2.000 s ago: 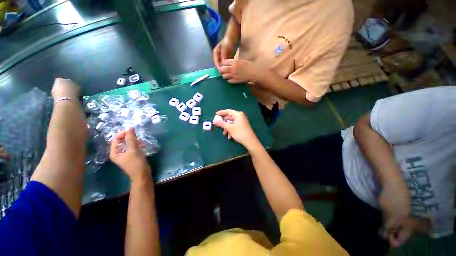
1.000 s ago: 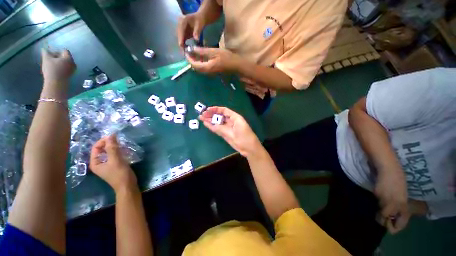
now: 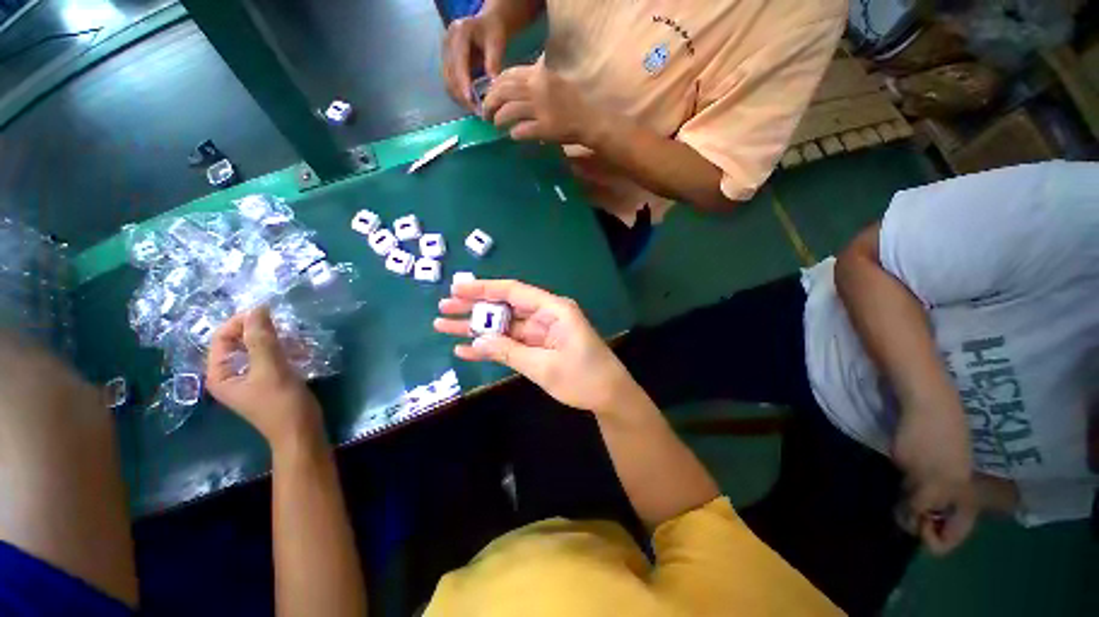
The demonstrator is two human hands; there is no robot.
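Observation:
My right hand [image 3: 548, 344] is palm up above the green table [image 3: 542, 229], with a small white unit [image 3: 489, 319] on its fingers, dark mark facing up. A loose white unit [image 3: 463, 281] shows partly behind my fingertips. More loose white units [image 3: 405, 227] lie in a cluster on the table, with one apart [image 3: 479, 242] to its right. My left hand [image 3: 259, 374] is at the near edge of a heap of clear bagged units [image 3: 223, 265], thumb and fingers close together. I cannot tell whether it pinches a bag.
A person in peach [image 3: 687, 84] sits across, hands together over the table edge beside a white stick [image 3: 434, 153]. A blue-sleeved person's arm [image 3: 60, 446] is at the left. A person in grey [image 3: 988, 350] is at the right. A green post [image 3: 259, 84] stands by the dark conveyor.
My right hand has moved left and opened palm up, showing the unit it held in its fingertips earlier. The blue-sleeved arm has drawn back from the conveyor. My left hand stays by the heap.

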